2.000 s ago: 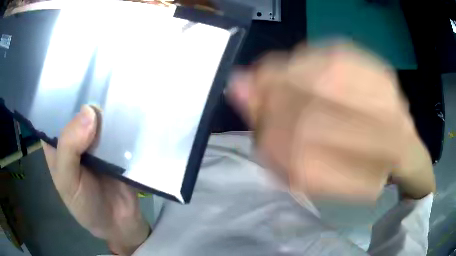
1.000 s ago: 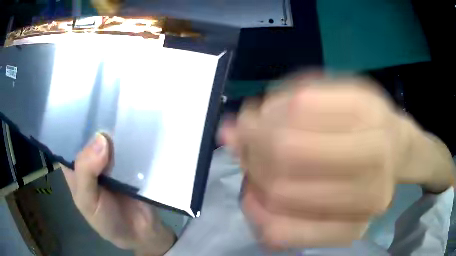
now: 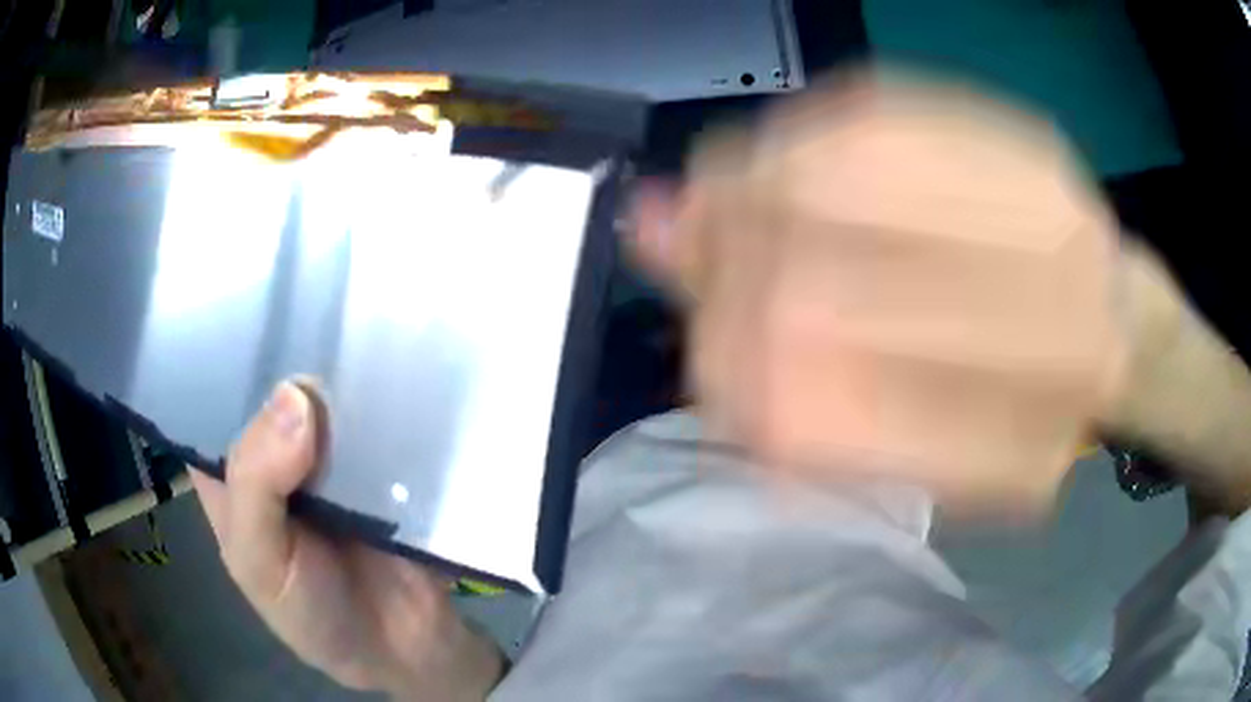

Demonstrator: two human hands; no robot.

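Note:
The LCD panel (image 3: pixel 398 316) is held up, tilted, with its shiny silver back facing me and a small barcode label (image 3: pixel 48 220) near its left end. Copper-coloured foil (image 3: pixel 165 113) runs along its upper long edge, with an amber flex piece (image 3: pixel 281 146) lying over the silver. Matte black edge tape (image 3: pixel 569 412) borders the right and lower edges, jagged at lower left. My left hand (image 3: pixel 309 542) grips the lower edge, thumb on the silver back. My right hand (image 3: pixel 899 295) is large and blurred at the panel's right edge; its fingers are curled, and whether it holds anything cannot be told.
A grey metal plate (image 3: pixel 659 48) lies beyond the panel on a black sheet. A green mat (image 3: pixel 1029 82) is at the upper right. At lower left are a pale bar (image 3: pixel 103 518) and grey floor with yellow-black marking. The wearer's pale smock (image 3: pixel 727 590) is close below.
The panel and my left hand have moved lower and slightly right since the earliest frame, showing more foil. The amber flex piece now overlaps the silver. My right hand has shifted at the right edge, still blurred.

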